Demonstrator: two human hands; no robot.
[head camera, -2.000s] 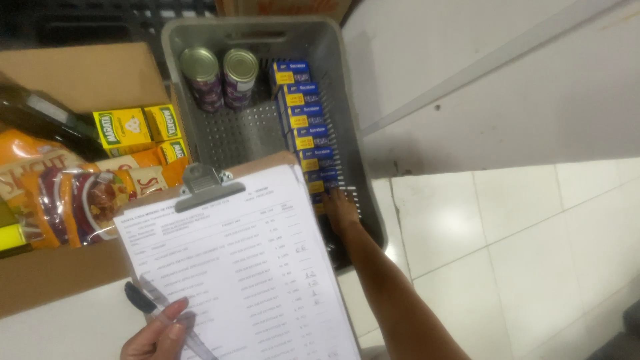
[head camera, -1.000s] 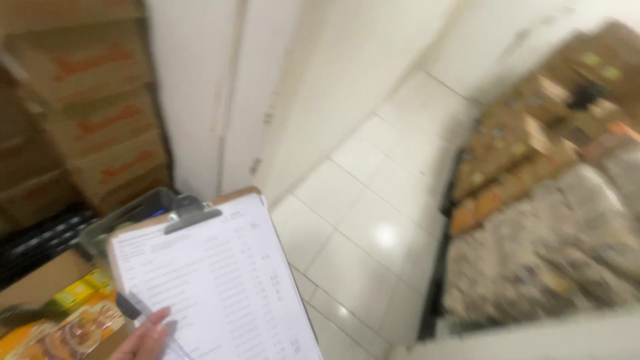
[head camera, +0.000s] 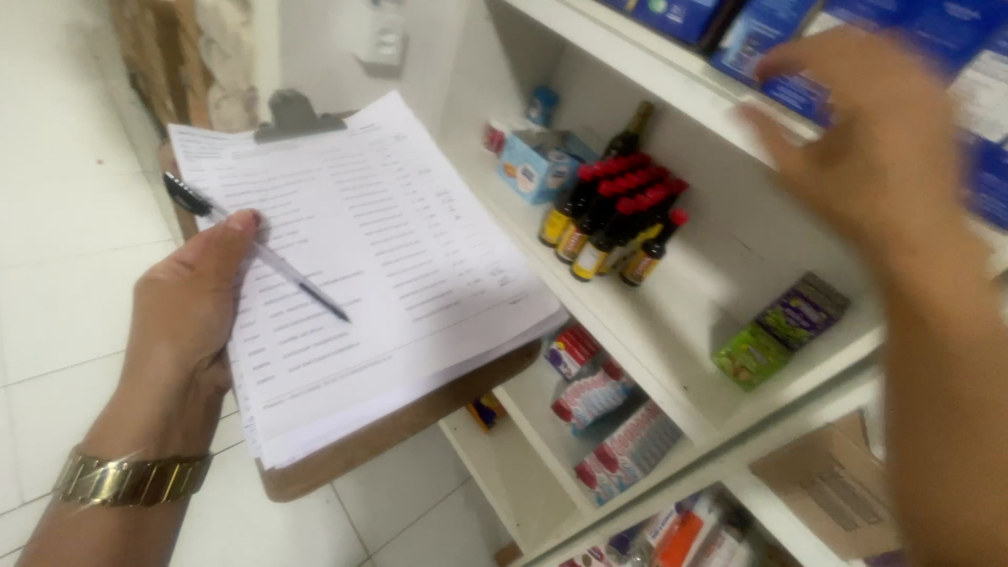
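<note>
My left hand (head camera: 189, 291) grips the left edge of a brown clipboard (head camera: 409, 421) with printed sheets (head camera: 346, 260) under its dark clip (head camera: 298, 118). Under the thumb, a clear ballpoint pen (head camera: 276, 264) with a black cap lies across the paper. A gold-coloured bracelet or watch band (head camera: 132, 477) circles that wrist. At the upper right my right hand (head camera: 858, 126), blurred, is raised with thumb and index finger apart and nothing visible between them. It is in front of blue packages (head camera: 768, 35) on the upper white shelf; whether it touches them I cannot tell.
Small dark bottles with red caps (head camera: 614, 213), a light blue carton (head camera: 539, 165) and green and purple boxes (head camera: 752, 358) stand on the middle shelf (head camera: 669, 331). Lower shelves hold red-and-white packs (head camera: 594, 394), mixed packets (head camera: 681, 531) and a cardboard box (head camera: 835, 480). Tiled floor (head camera: 71, 315) lies left.
The view has swung from the grey crate and stacked boxes to white shelving. My right hand, at the blue-and-yellow boxes in the crate two seconds ago, is now raised by the upper shelf.
</note>
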